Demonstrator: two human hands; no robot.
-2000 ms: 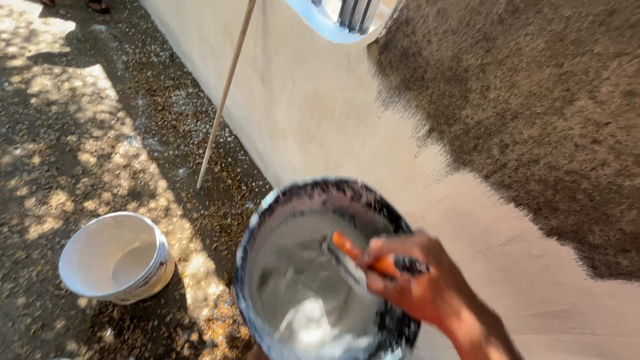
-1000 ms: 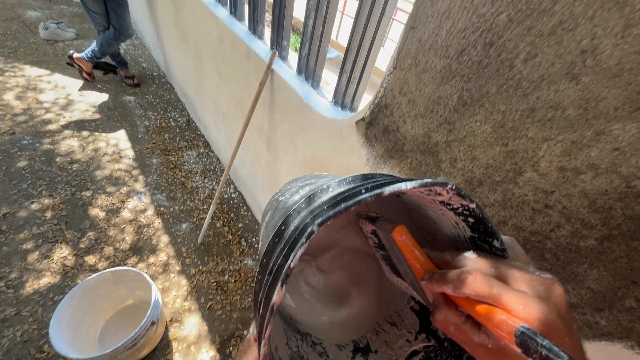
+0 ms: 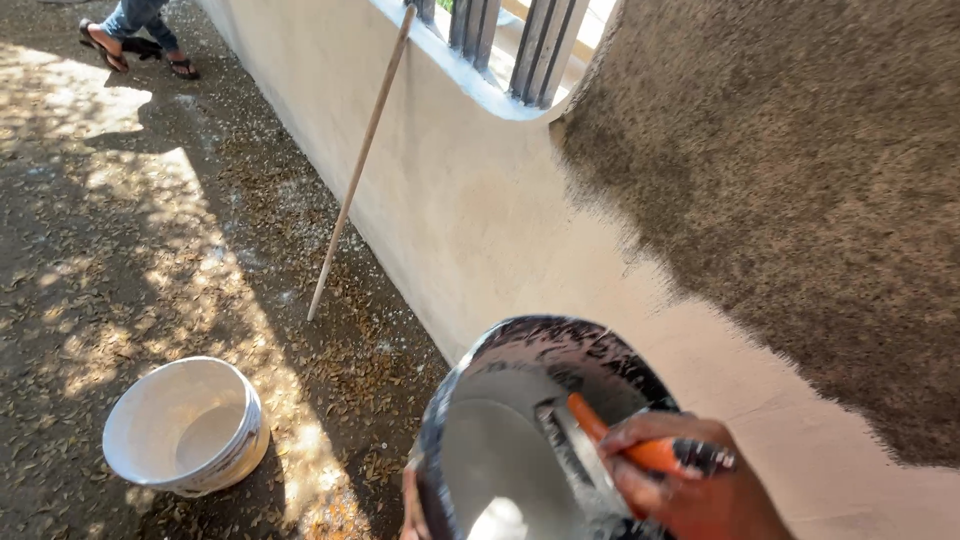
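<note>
Low in the view, a dark bucket [image 3: 442,405] smeared with light coating holds a smooth, pale, wet mix [image 3: 499,457]. Fingers of my left hand [image 3: 412,504] grip the bucket's outer left side; the rest of that hand is hidden. My right hand [image 3: 667,472] is closed around the orange handle of a putty knife [image 3: 637,450], whose coated blade [image 3: 574,450] is inside the bucket, against its right inner wall. Right beside the bucket stands a wall, its lower part coated pale [image 3: 510,225] and its upper right part rough brown [image 3: 765,172].
A white bucket [image 3: 251,420] with a little pale residue stands on leaf-strewn ground at left. A wooden pole [image 3: 362,161] leans against the wall below a window opening with metal bars [image 3: 544,52]. Another person's sandaled feet [image 3: 109,49] show at the upper left.
The dark bucket, tipped sharply one second ago, now shows more of its pale mix from above. The putty knife remains in my right hand. The other person's feet have shifted apart.
</note>
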